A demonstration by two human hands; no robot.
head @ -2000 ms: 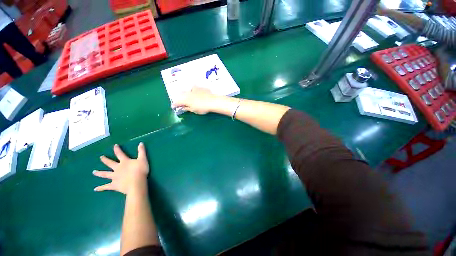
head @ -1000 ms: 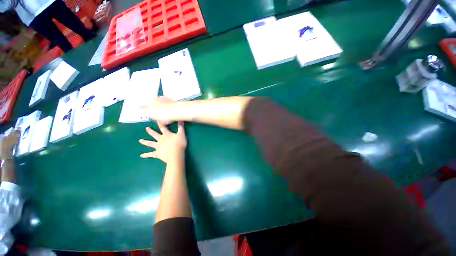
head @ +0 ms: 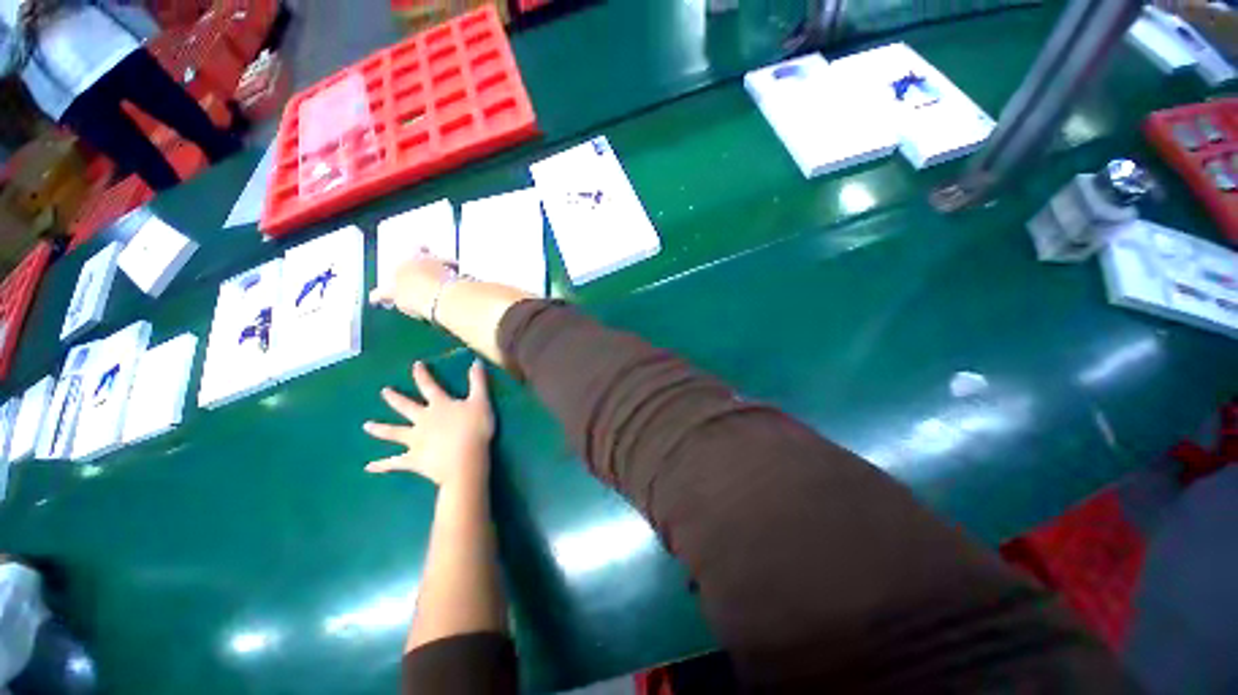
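My right hand [head: 418, 285] reaches across my left arm's line and holds the near end of a white box [head: 416, 231], partly hiding it. To its right lie a plain-looking white box [head: 502, 242] and a white box with a dark blue print [head: 595, 211]. To its left lies a side-by-side pair of printed white boxes [head: 319, 292]. My left hand [head: 441, 429] is empty, fingers spread, low over or on the green surface [head: 760, 407] on the near side of the boxes; contact is unclear.
A red pocketed tray [head: 407, 116] with clear plastic on it lies behind. More white boxes [head: 102, 387] are at left, a pair [head: 869, 102] beyond. A metal post [head: 1039, 102], pump bottle [head: 1082, 213] and open box [head: 1174, 276] are at right. A person [head: 95, 68] stands far left.
My right hand has moved from the stack's longer box to the box left of it. A gap now shows between that box and the printed pair. My left hand stays spread. The camera view has shifted.
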